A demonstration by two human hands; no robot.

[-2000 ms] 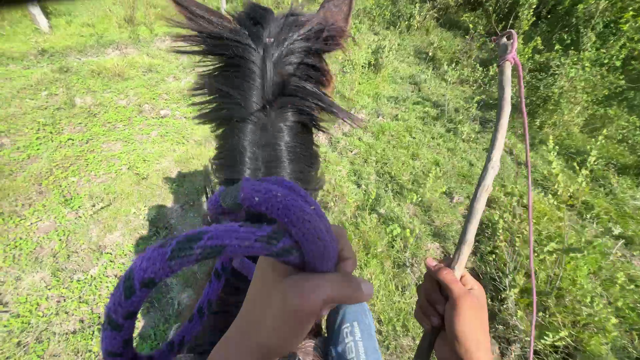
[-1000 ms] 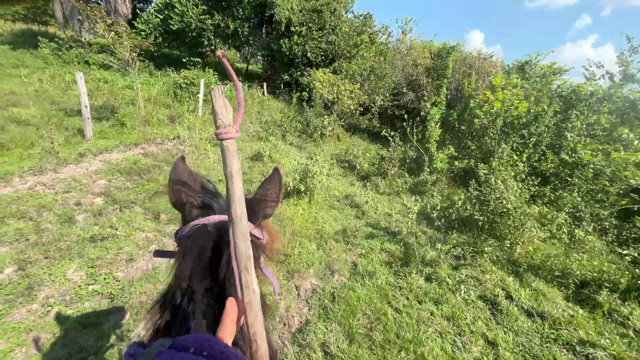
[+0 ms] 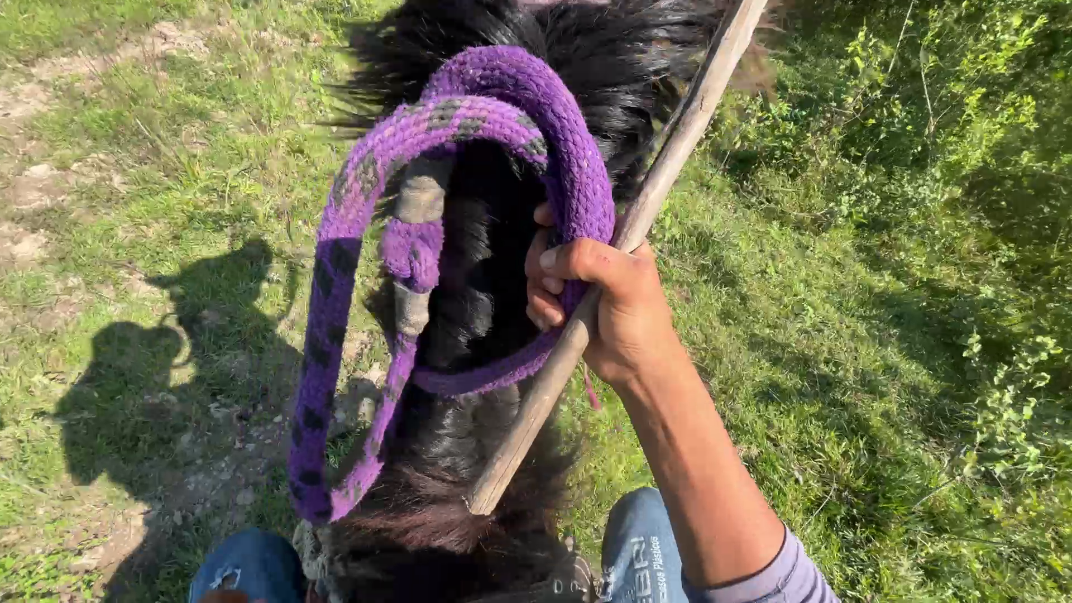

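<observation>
My right hand [image 3: 607,293] grips both the thick purple braided rope [image 3: 578,176] and a wooden stick [image 3: 645,201] in front of the horse's neck. The stick slants from the upper right down to its cut end near the horse's withers. The rope, marked with dark patches, hangs in large loops to the left of the hand, with tan wrapped sections on one strand. Behind it shows the horse's black mane [image 3: 469,276]. A little of my left hand [image 3: 224,596] shows at the bottom edge, over the left knee; its fingers are hidden.
Jeans-clad knees [image 3: 641,536] are on both sides of the horse's dark back. Grass with bare soil [image 3: 33,193] lies to the left, under a shadow [image 3: 226,335] of horse and rider. Leafy bushes [image 3: 963,117] grow on the right.
Two seconds ago one hand held the purple rope and my right hand held only the stick; now my right hand holds both. The view has tipped down from the bushes and sky.
</observation>
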